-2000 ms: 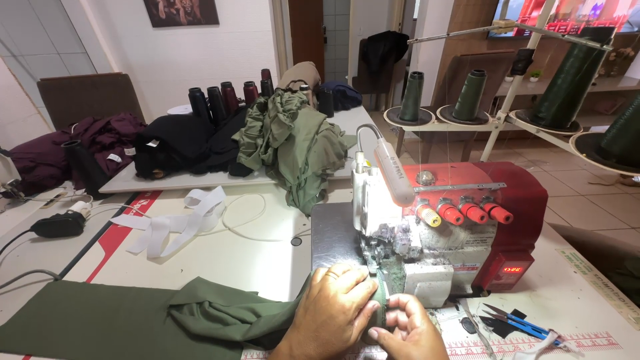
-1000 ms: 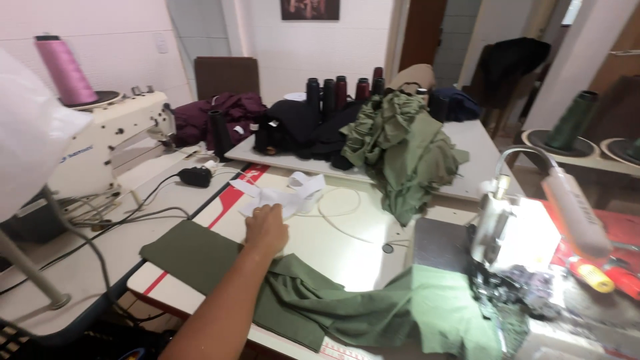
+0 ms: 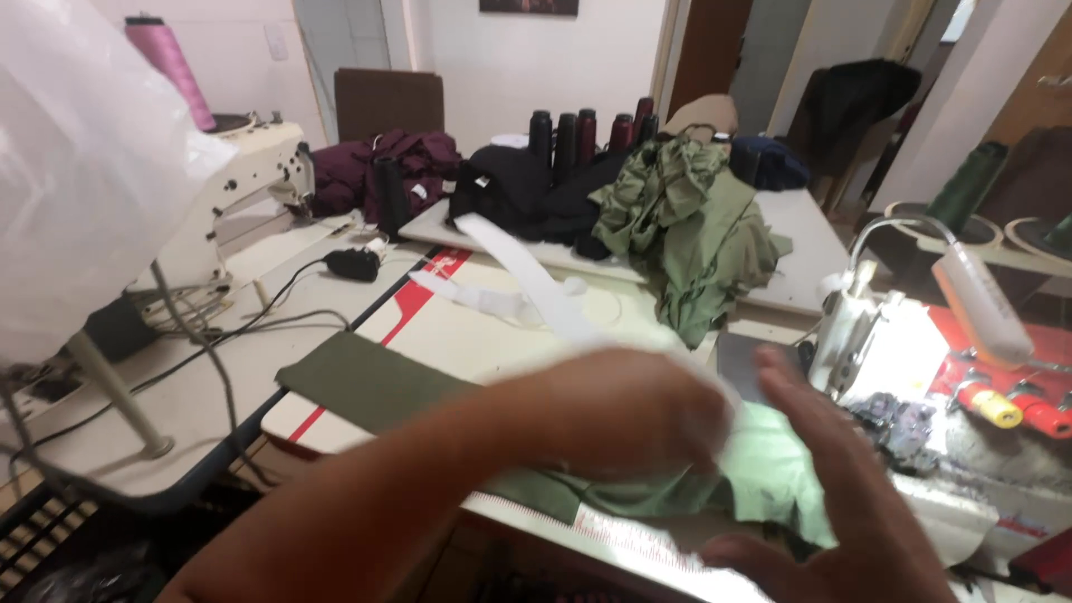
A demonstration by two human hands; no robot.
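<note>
Blurred by motion, my left hand (image 3: 645,410) is closed on a white elastic-like strip (image 3: 536,285), which trails back over the table toward the upper left. My right hand (image 3: 837,502) is just to the right, fingers and thumb spread, nothing seen in it. Beneath both hands a green fabric piece (image 3: 377,381) lies along the table, its right end under the bright lamp beside the red and white overlock sewing machine (image 3: 896,419). Whether that end is still under the presser foot cannot be told.
A white sewing machine (image 3: 251,180) and a plastic bag (image 3: 84,167) stand at left. Behind lie maroon garments (image 3: 360,176), black fabric (image 3: 511,197), crumpled green fabric (image 3: 695,218) and several thread cones (image 3: 586,138). A black adapter (image 3: 353,264) with cables rests on the left table.
My left hand has lifted the white strip from the table and carried it right, toward the overlock machine. My right hand, out of view a second ago, is back in sight.
</note>
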